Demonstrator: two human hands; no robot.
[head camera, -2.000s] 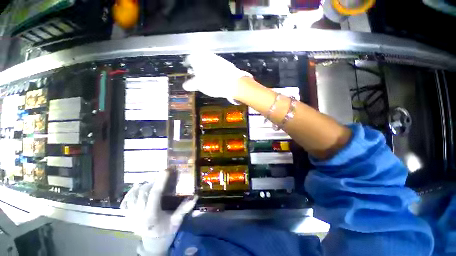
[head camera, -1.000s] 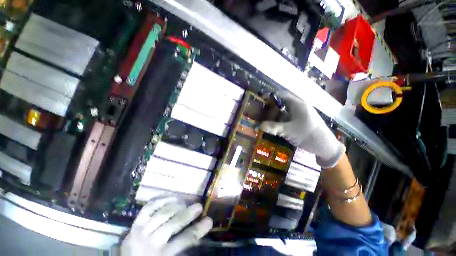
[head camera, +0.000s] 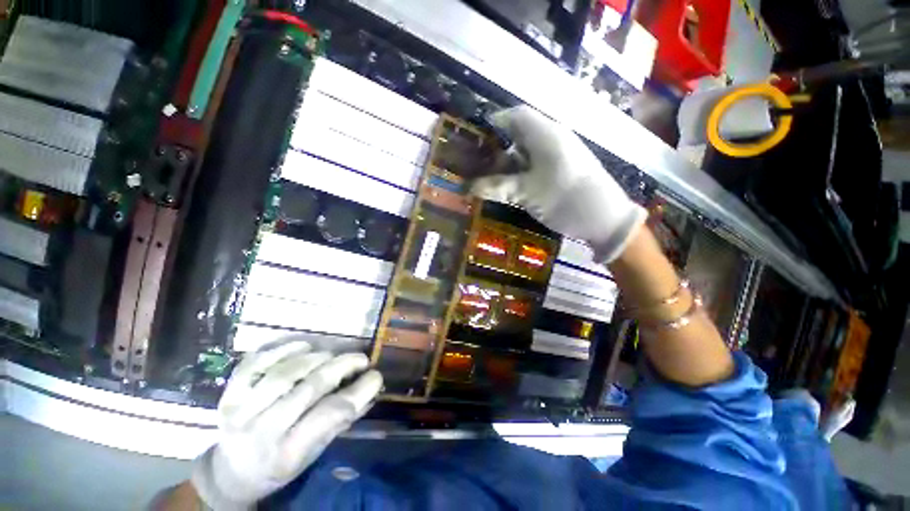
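Note:
A long amber-edged see-through plate (head camera: 423, 256) with a small white label lies tilted over the circuit board, between white heatsinks (head camera: 364, 135) and the transformers (head camera: 510, 252) with glowing orange windings. My right hand (head camera: 567, 180), in a white glove, is at the plate's top end, its fingers closed around a small dark thing, perhaps a pen or tool, mostly hidden by the fist. My left hand (head camera: 295, 411), gloved, rests flat with fingers slightly spread at the heatsinks' lower edge, its fingertips by the plate's lower left corner. It holds nothing that I can see.
Silver conveyor rails run above (head camera: 519, 75) and below (head camera: 100, 411) the board. A second board with grey heatsinks (head camera: 60, 65) is at the left. Beyond the upper rail are a red bin (head camera: 688, 40) and a yellow-orange ring (head camera: 714, 122). Another person's hand (head camera: 838, 419) shows at the lower right.
The view has turned and shifted since two seconds ago. In the last second the board and plate moved up and left in view. My right hand stays at the plate's top; my left hand shows more fully.

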